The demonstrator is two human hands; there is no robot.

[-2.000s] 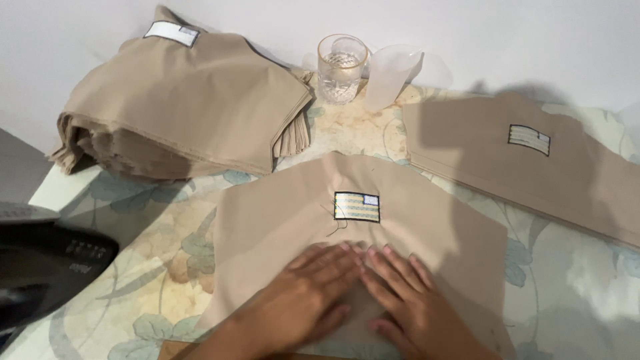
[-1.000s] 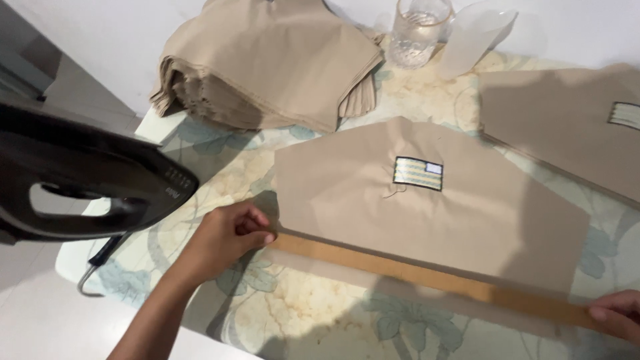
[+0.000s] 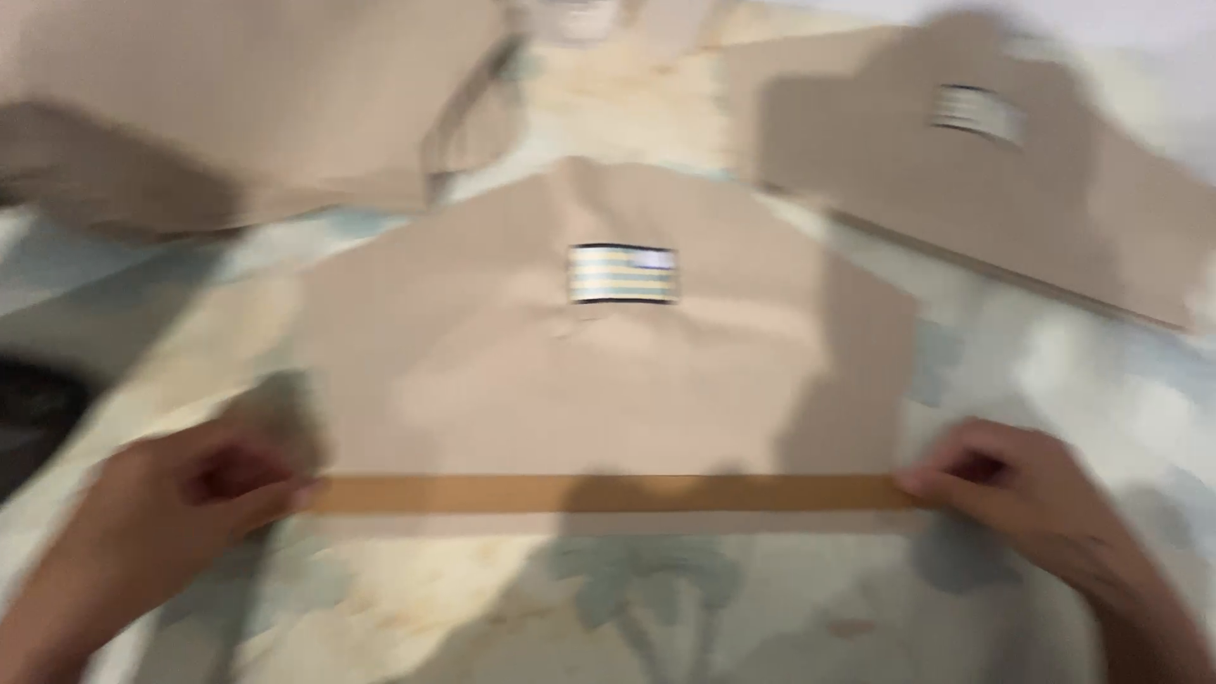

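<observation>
A tan fabric piece (image 3: 456,380) lies spread in front of me, with a striped flag patch (image 3: 623,274) near its upper middle. Across its lower part runs a straight brown strip (image 3: 608,494), and a narrow margin of the fabric shows below it. My left hand (image 3: 214,484) pinches the strip's left end between thumb and fingers. At the right end, my right hand (image 3: 997,494) pinches it the same way. The view is blurred, so the strip's material cannot be told.
A pile of tan fabric pieces (image 3: 247,104) lies at the upper left. Another patched tan piece (image 3: 883,142) is at the upper right. Part of a glass (image 3: 575,17) shows at the top edge. A dark clothes iron (image 3: 38,418) is at the left edge, above a floral-patterned cover (image 3: 494,608).
Two seconds ago both hands lay flat on the fabric below the patch; since one second ago they hold the strip's ends. The view has shifted, and the strip now looks level.
</observation>
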